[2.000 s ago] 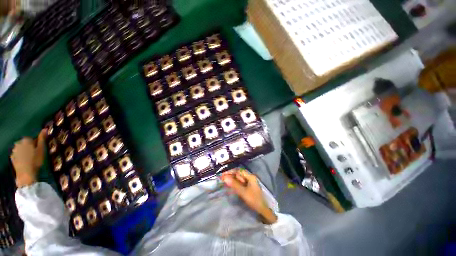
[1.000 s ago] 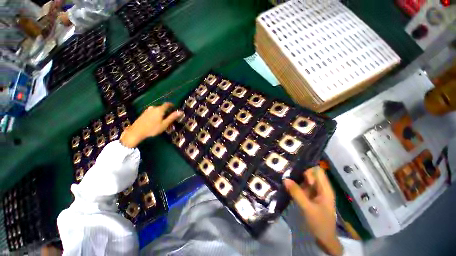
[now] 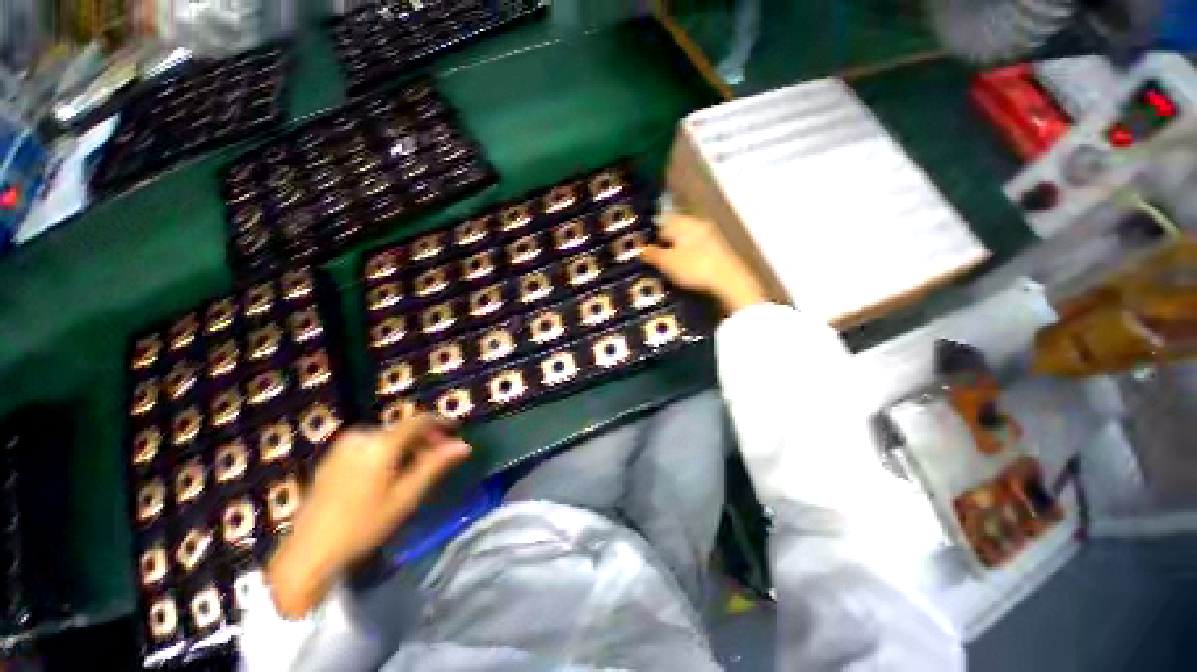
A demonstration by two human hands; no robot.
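A black blister tray [image 3: 505,357] with rows of pale, coppery square housings with dark centres lies on the green mat in front of me. My left hand [image 3: 374,496] is over its near left corner, palm down, fingers bent; whether the fingertips grip the rim is unclear. My right hand [image 3: 696,256] is at the tray's right edge, with fingertips over the edge pockets; its underside is hidden. A second filled tray [image 3: 197,486] lies at the left, partly covered by my left hand and sleeve.
Dark trays with thin shiny outlines [image 3: 355,171] lie behind. A sheet stack [image 3: 840,197] with a white top stands right of the tray. The white press [image 3: 919,453] with orange-brown fixtures [image 3: 1004,512] is at the right. A controller with red digits [image 3: 1116,138] stands behind it.
The middle tray was upright, then tilted and turned between both hands; it now lies flat, longer side across. My right hand moved from its near edge to its right edge, my left to its near corner.
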